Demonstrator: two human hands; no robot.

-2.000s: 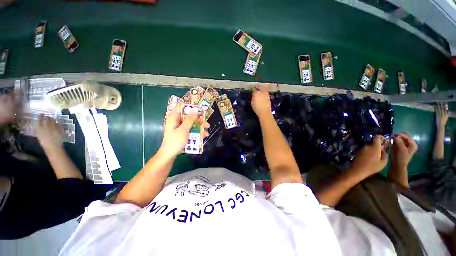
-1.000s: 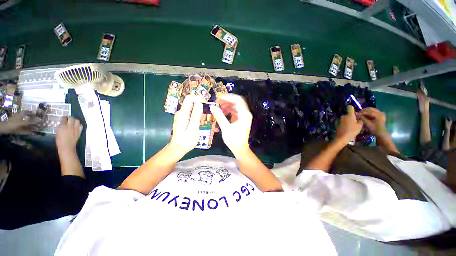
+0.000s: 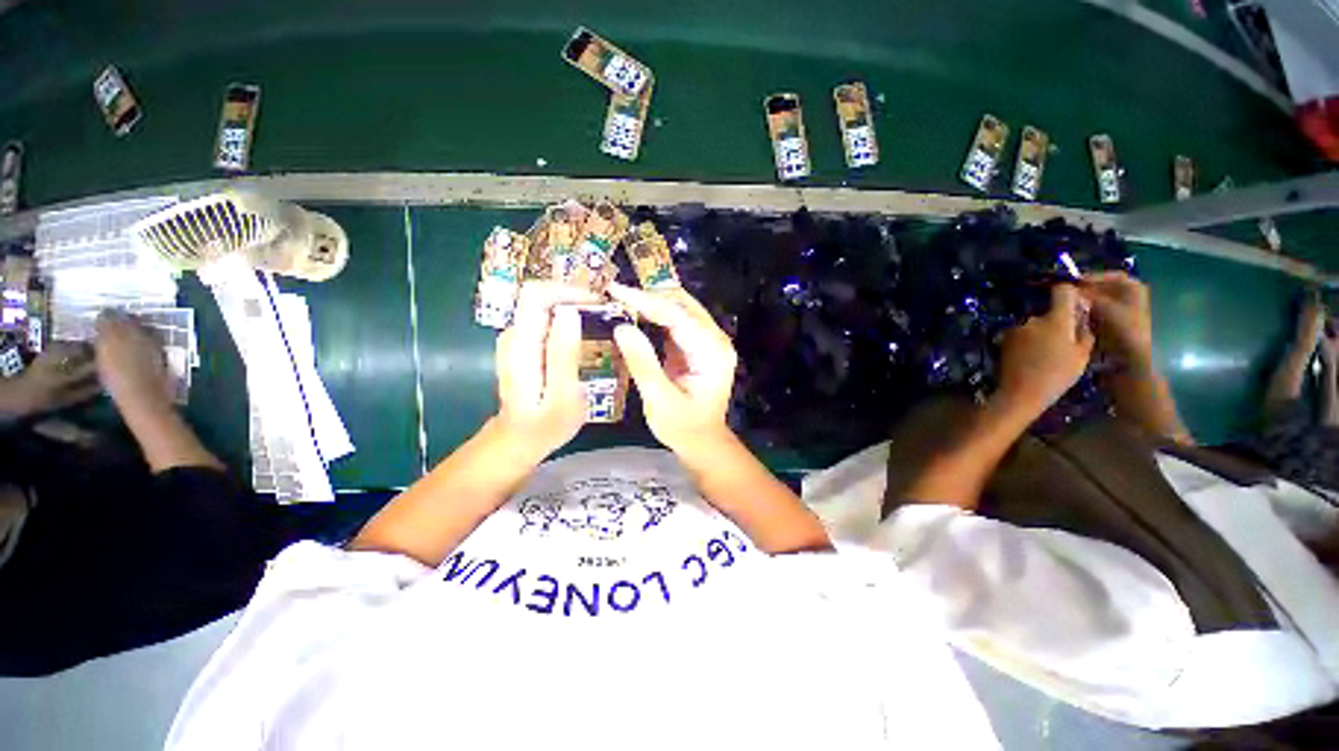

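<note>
My left hand and my right hand meet in front of me. Their fingertips pinch a small dark part with a pale edge; the fingers partly hide it. A phone board shows between the hands, green and tan above and white below; whether a hand touches it is unclear. Waiting boards lie fanned and overlapping just beyond my fingertips. The heap of glossy black parts spreads to the right of my hands.
A pale rail separates the bench from the green belt, where boards lie spaced out. A cream fan and white paper strips are at left. Neighbours' hands work at left and right.
My right hand has come from the black heap to meet my left, which has let go of its board. Since one second ago, my hands have barely moved. The belt boards appear farther left.
</note>
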